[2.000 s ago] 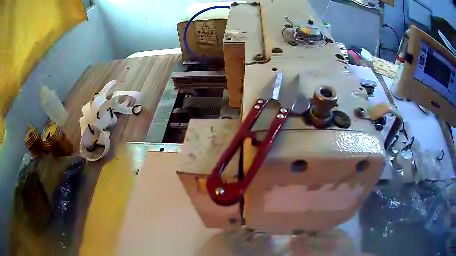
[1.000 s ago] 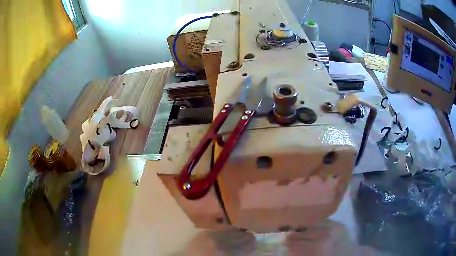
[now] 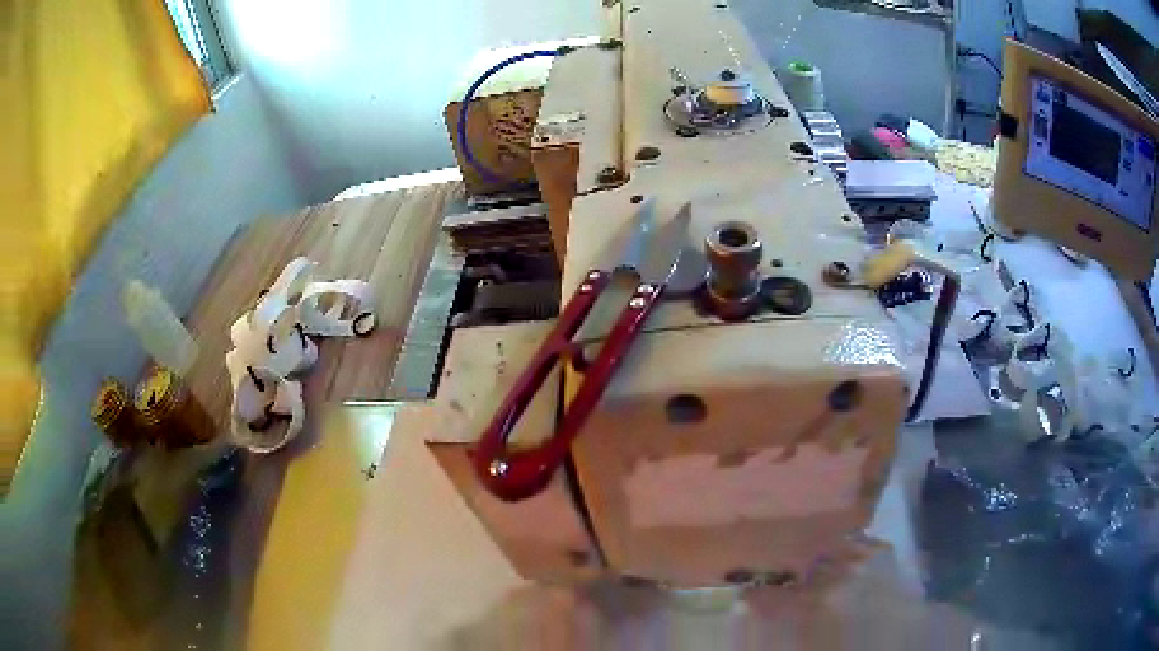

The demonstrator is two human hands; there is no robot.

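Observation:
The cream sewing machine head (image 3: 750,490) fills the centre. Red-handled thread snips (image 3: 599,382) lie on top of it, blades apart and pointing away. Blurred skin-toned shapes show below the head at the bottom edge. They look like my left hand (image 3: 547,621) and my right hand (image 3: 813,608), cut off by the frame. Their fingers and anything held cannot be made out. The clamp and needle area are hidden behind the head. White bands with dark curved pieces lie in a heap at left (image 3: 270,350), and more lie at right (image 3: 1032,369).
A shiny plastic bag (image 3: 1030,534) with dark contents lies at front right. The control panel (image 3: 1087,159) stands at right rear. A bent metal guard (image 3: 943,337) sticks out right of the head. Amber spools (image 3: 165,407) and a translucent bottle (image 3: 159,324) stand at left. A carton (image 3: 498,134) is behind.
The view has shifted, so the machine head appears further left and lower than two seconds ago. The snips stay on the head. The blurred shapes at the bottom edge have changed outline slightly.

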